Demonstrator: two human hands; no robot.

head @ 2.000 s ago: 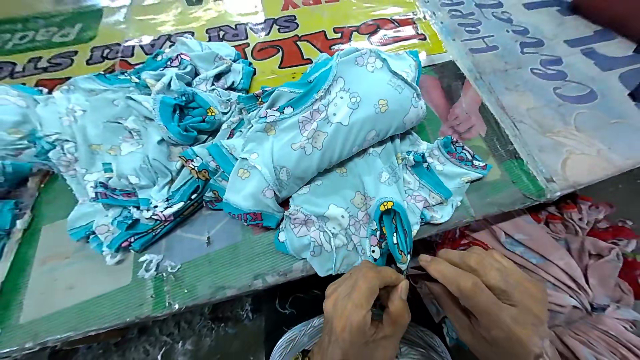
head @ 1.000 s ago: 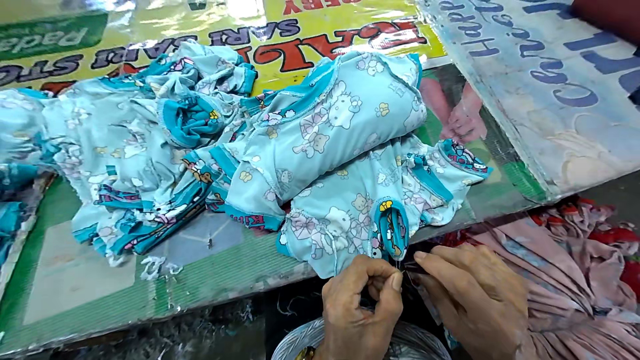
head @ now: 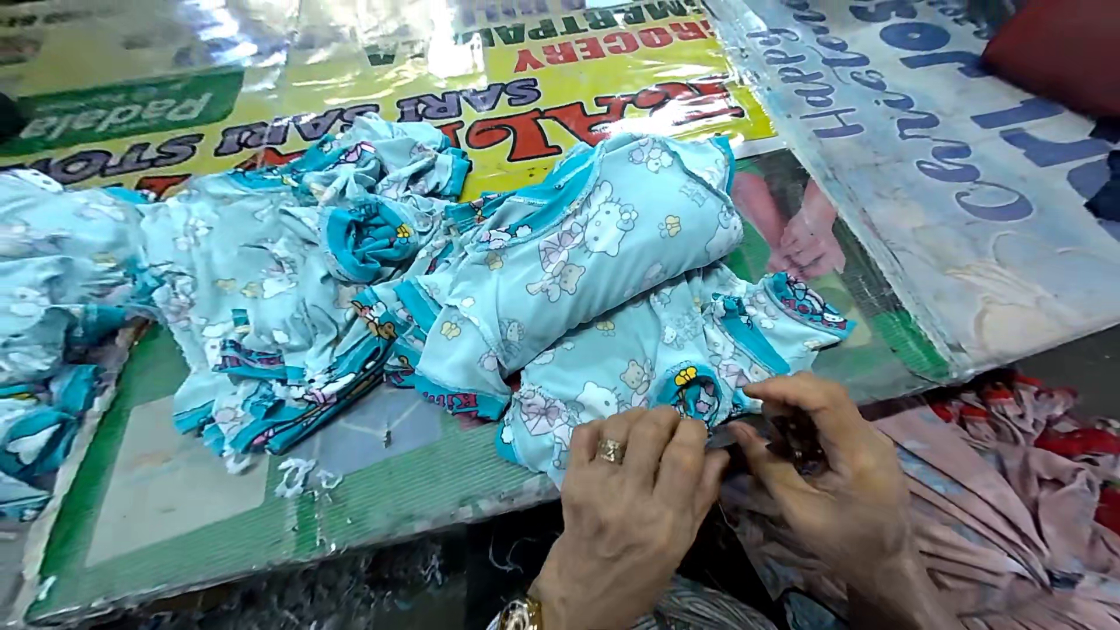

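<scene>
A light blue cartoon-print child's garment (head: 604,385) with teal trim lies at the front table edge. My left hand (head: 643,490), with a ring, rests on its lower edge, fingers bent and gripping the fabric just below a teal-trimmed opening (head: 697,395). Close beside it, my right hand (head: 827,490) holds a small dark tool, its short metal blade (head: 721,437) pointing at the left fingertips. The tool's full shape is hidden by the fingers. A rolled garment of the same print (head: 595,245) lies on top, behind both hands.
More crumpled garments of this print (head: 254,271) spread along the table's left side. White thread scraps (head: 302,477) lie near the front edge of the banner-covered table (head: 420,490). Pink and red fabric (head: 980,490) is heaped below at the right. A dark red item (head: 1059,52) sits at the upper right.
My left hand has moved up onto the garment's edge, its back now showing. My right hand has turned, and a metal blade now shows between the hands. The garments have stayed in place.
</scene>
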